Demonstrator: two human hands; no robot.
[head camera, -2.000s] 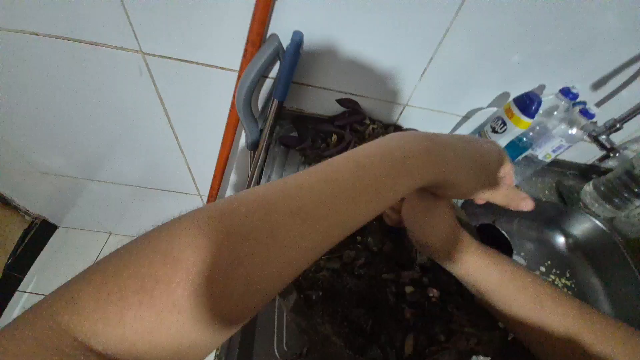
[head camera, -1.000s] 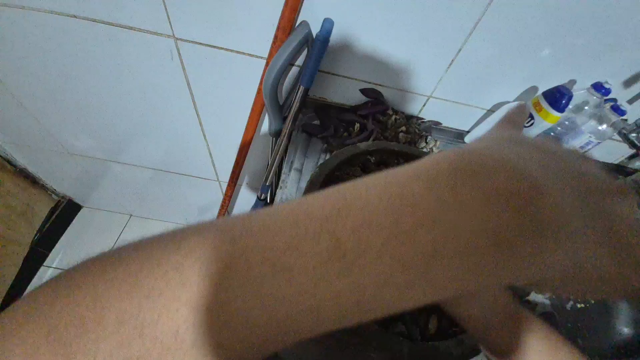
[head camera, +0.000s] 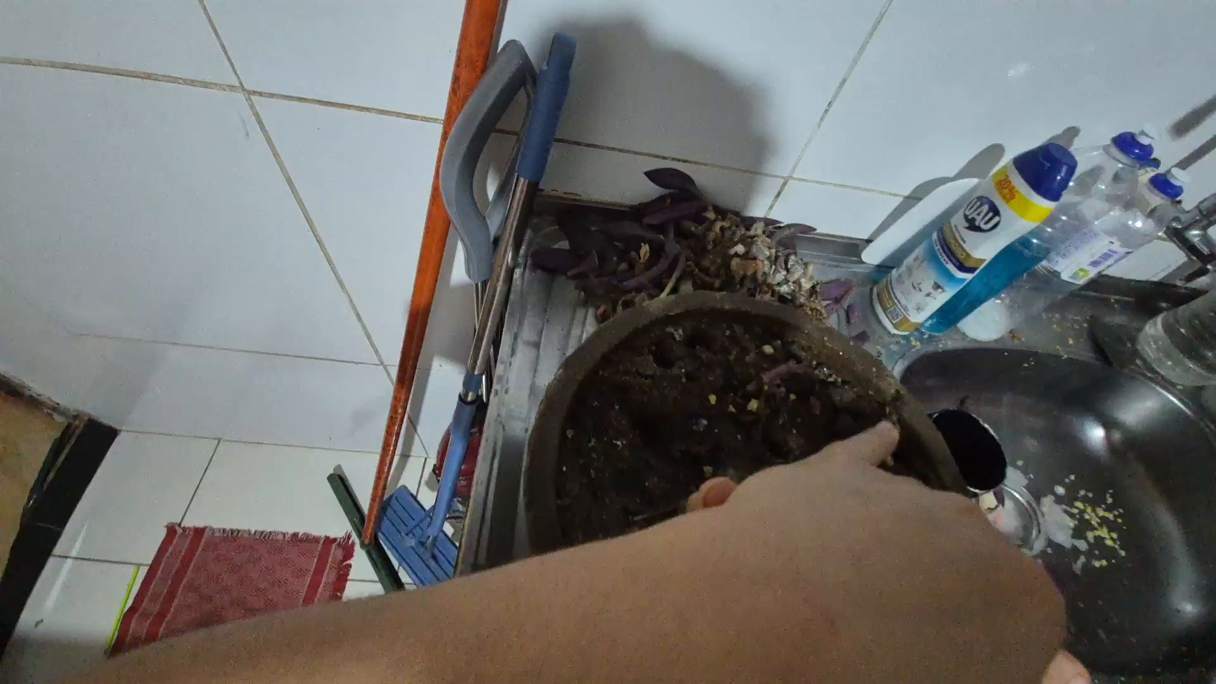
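Observation:
A round pot (head camera: 546, 427) full of dark soil (head camera: 665, 408) stands on the metal drainboard beside the sink. From the lower left my left forearm crosses in front of the pot's lower part. My left hand (head camera: 855, 503) appears over the pot's right side, one finger at the inside of the rim; another fingertip shows over the soil. Most fingers are hidden, so its grip cannot be told. A fingertip at the bottom right may belong to my right hand (head camera: 1066, 669), otherwise hidden. Uprooted purple-leaved plants (head camera: 655, 233) lie behind the pot.
The steel sink (head camera: 1140, 503) at right holds a dark-mouthed container (head camera: 969, 451) and pale yellow bits. Behind it stand an aerosol can (head camera: 974, 237) and plastic bottles (head camera: 1092, 237). Left of the drainboard are an orange pole (head camera: 427, 256), blue-and-grey handles (head camera: 541, 114) and a red mat (head camera: 237, 579).
The pot's round rim and soil are now widely exposed, where my arms covered much of them before. My left forearm sits lower in view. The right forearm, plain two seconds ago, is mostly hidden.

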